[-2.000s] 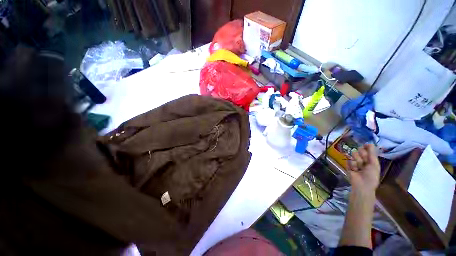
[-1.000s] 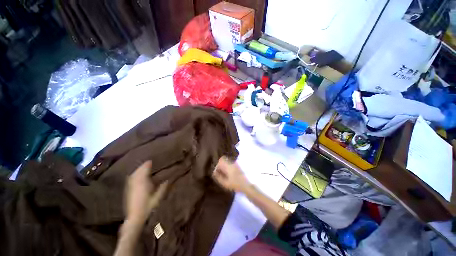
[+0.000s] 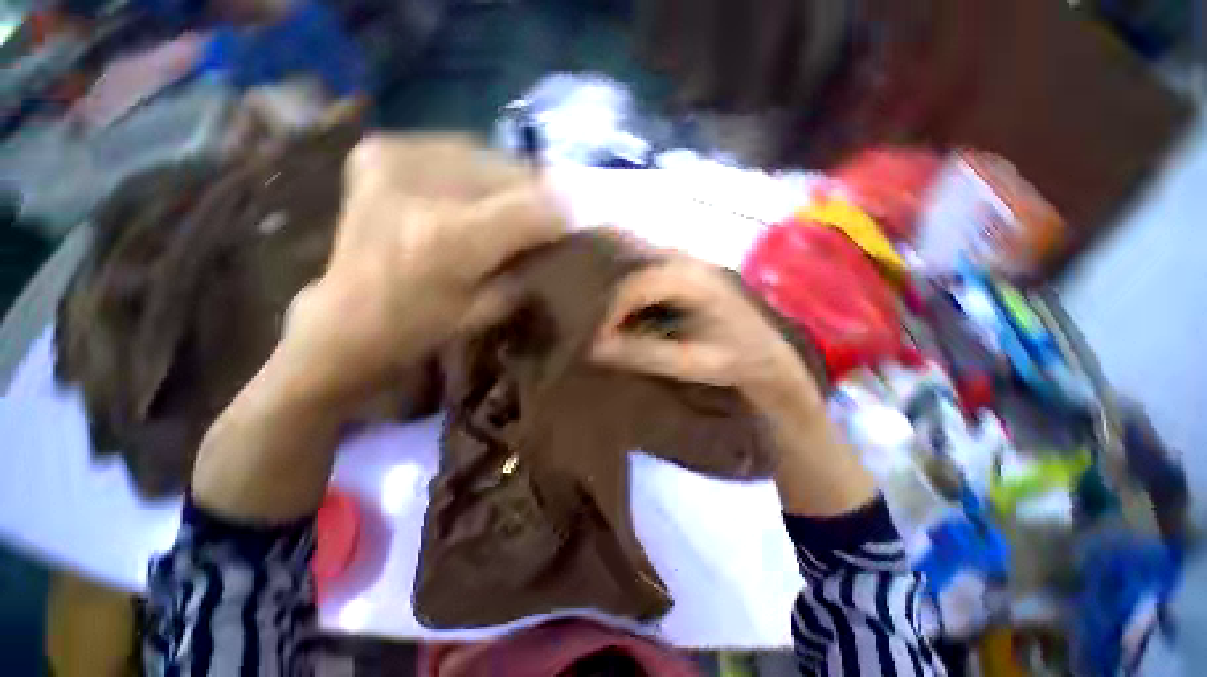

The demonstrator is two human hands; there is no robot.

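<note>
A dark brown coat [image 3: 549, 516] lies bunched across the white table in front of me, its lower part spread near my body. My left hand [image 3: 430, 245] is blurred at the upper left of the coat, its fingers closed on the cloth. My right hand [image 3: 702, 324] is over the coat's upper right part, fingers curled with thumb and fingertips close together. A dark spot shows inside its curl; whether it is a small tool or cloth is unclear. No needle or thread can be made out.
A brown coat pile [image 3: 159, 291] is at left. A red bowl [image 3: 336, 533] is partly behind my left forearm. Red bags [image 3: 827, 291], a box [image 3: 993, 212], white clutter [image 3: 913, 430] and a blue object [image 3: 960, 569] are at right. Clear plastic [image 3: 576, 117] lies beyond the table.
The view has swung left, bringing the coat pile and red bowl into view. My right hand came from the table's right side to the coat. Both hands are now raised and nearer the camera.
</note>
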